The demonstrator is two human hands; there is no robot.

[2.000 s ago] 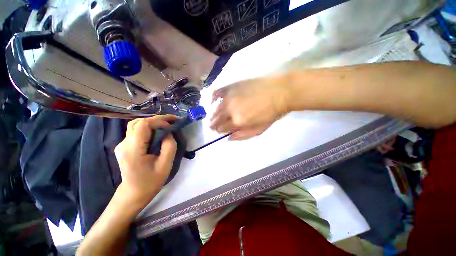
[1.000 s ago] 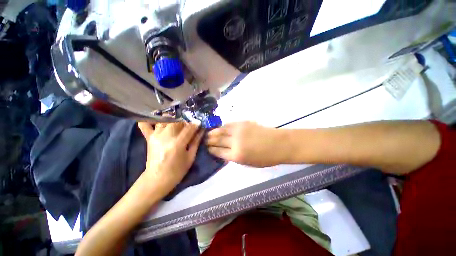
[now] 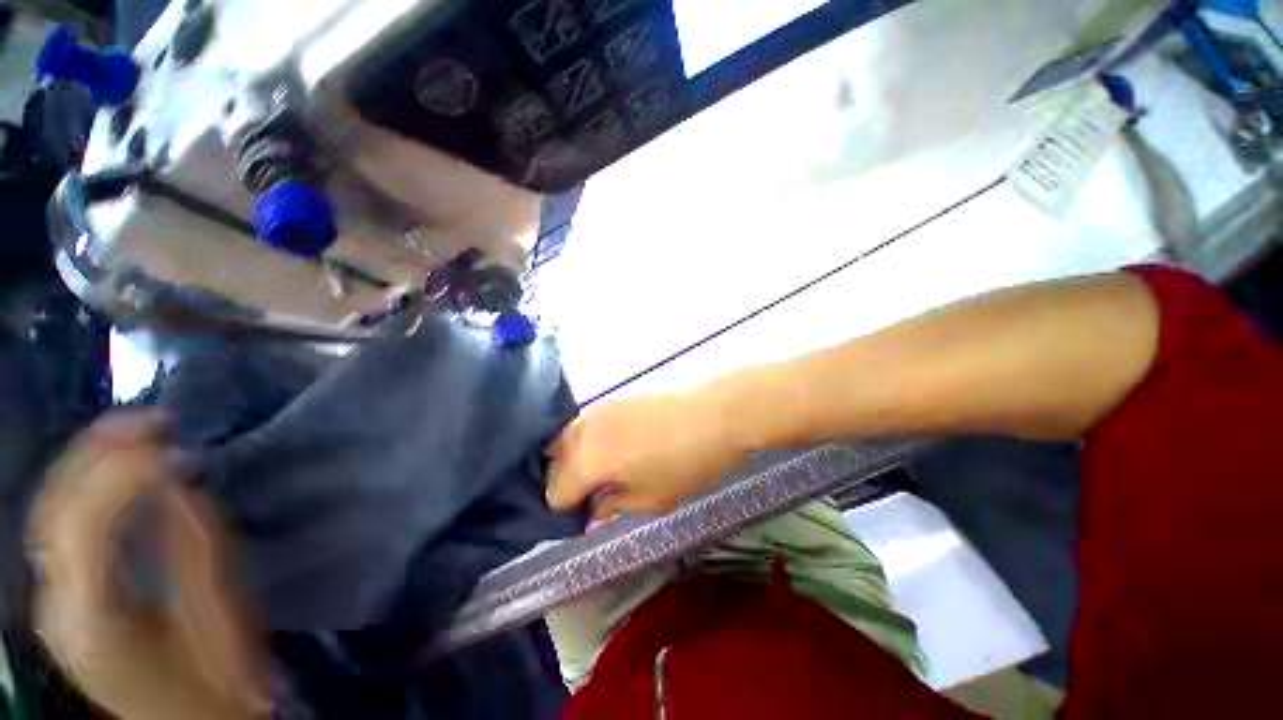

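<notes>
A large dark grey-navy cloth (image 3: 366, 464) lies spread left of and below the needle area (image 3: 479, 288), its right edge hanging near the ruler strip. My right hand (image 3: 633, 457) pinches the cloth's right edge, just above the ruler strip; its fingertips are partly hidden. My left hand (image 3: 141, 577) is blurred at the lower left, over or beside the cloth, and its contact with the cloth is unclear. The small blue knob (image 3: 512, 331) beside the presser foot is uncovered. The cloth reaches up to the foot.
The white machine head (image 3: 408, 211) has a blue tension dial (image 3: 294, 217) and a black control panel (image 3: 549, 85). A ruler strip (image 3: 704, 521) edges the table. A printed tag (image 3: 1065, 152) and blue tools (image 3: 1224, 56) lie at the right. A thin dark line crosses the tabletop.
My left hand has moved from the needle area to the lower left. My right hand has moved down from the foot towards the ruler strip. The cloth is spread wider. The camera view has shifted.
</notes>
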